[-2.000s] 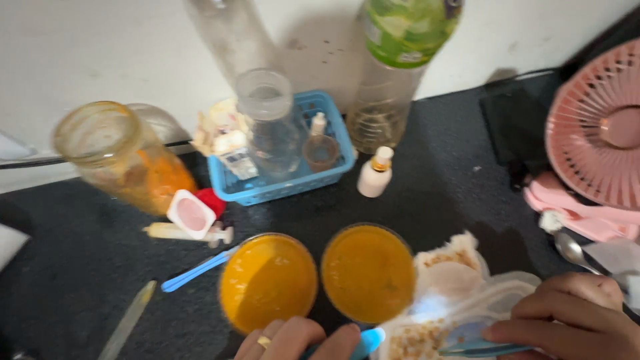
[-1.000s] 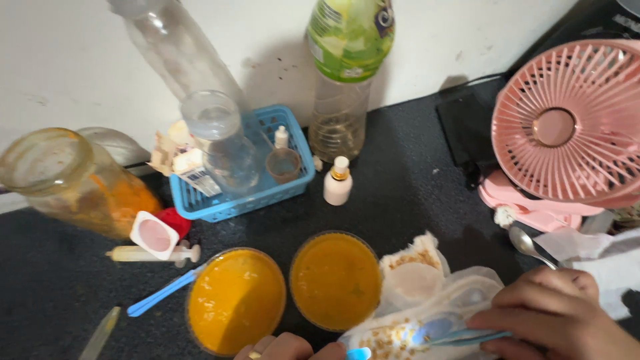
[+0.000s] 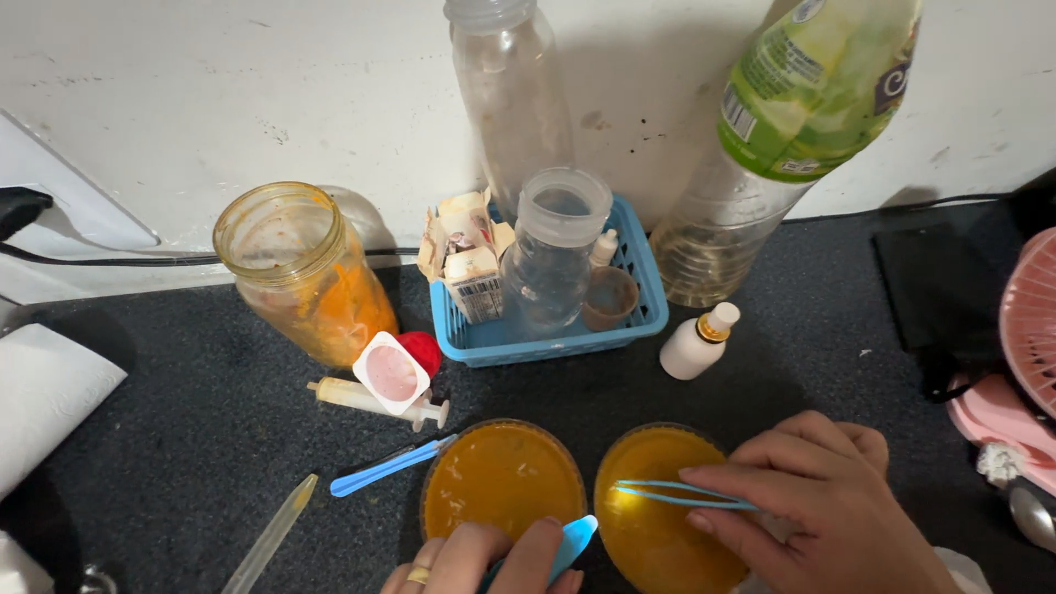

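My right hand (image 3: pixel 813 503) holds blue tweezers (image 3: pixel 685 493), their tips over the right round dish of orange-brown material (image 3: pixel 660 540). My left hand (image 3: pixel 495 561), wearing a ring, grips a blue tool (image 3: pixel 575 544) with a lit, rounded end near the gap between the dishes; its kind is unclear. The left round dish (image 3: pixel 505 474), also orange-brown, lies partly behind my left fingers. Blue tweezers or a similar tool (image 3: pixel 388 469) rest against that dish. A bright spot shows on the right dish at the tweezer tips.
Behind the dishes stand a blue plastic basket (image 3: pixel 553 351) with a clear bottle (image 3: pixel 544 280), a small dropper bottle (image 3: pixel 695 346), a stained glass jar (image 3: pixel 309 289) and a large plastic bottle (image 3: pixel 709 239). A syringe (image 3: pixel 363 398) and plastic pipette (image 3: pixel 272 536) lie left; a pink fan (image 3: pixel 1031 322) stands right.
My right hand has moved left with the tweezers, from the white container of small pale pieces to above the right dish. The view has shifted to the left.
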